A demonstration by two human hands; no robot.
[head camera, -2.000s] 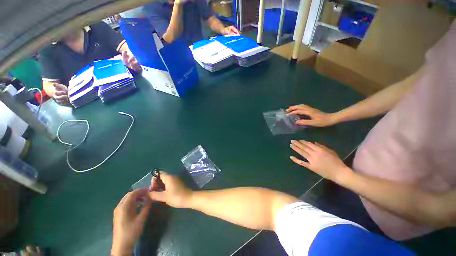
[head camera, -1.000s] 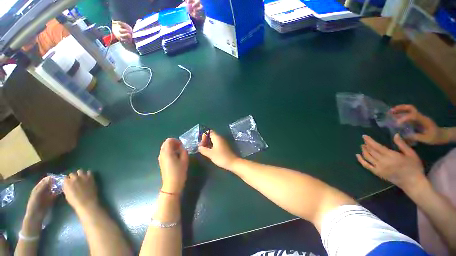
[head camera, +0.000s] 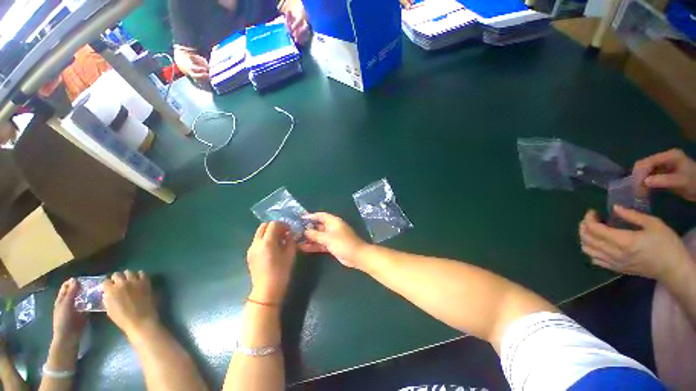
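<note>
My left hand (head camera: 271, 256) and my right hand (head camera: 333, 238) meet just left of the table's middle. Both hold a clear zip bag (head camera: 279, 206) between their fingertips. The bag's far end sticks out beyond my fingers; its near end is hidden by them. What is inside cannot be made out. Another clear bag (head camera: 382, 210) lies flat to the right of my right hand, with something shiny in it. It touches neither hand.
Left, a person's hands (head camera: 128, 300) hold a small bag. Right, a person's hands (head camera: 635, 240) hold a bag beside other bags (head camera: 561, 162). Ahead are a white cable (head camera: 254, 172), a blue carton (head camera: 359, 46) and booklet stacks (head camera: 263, 55). A cardboard box (head camera: 37, 244) stands left.
The bag in my hands now points up-left, and my fingers have closed in at its near end. The person at right has raised a bag between both hands.
</note>
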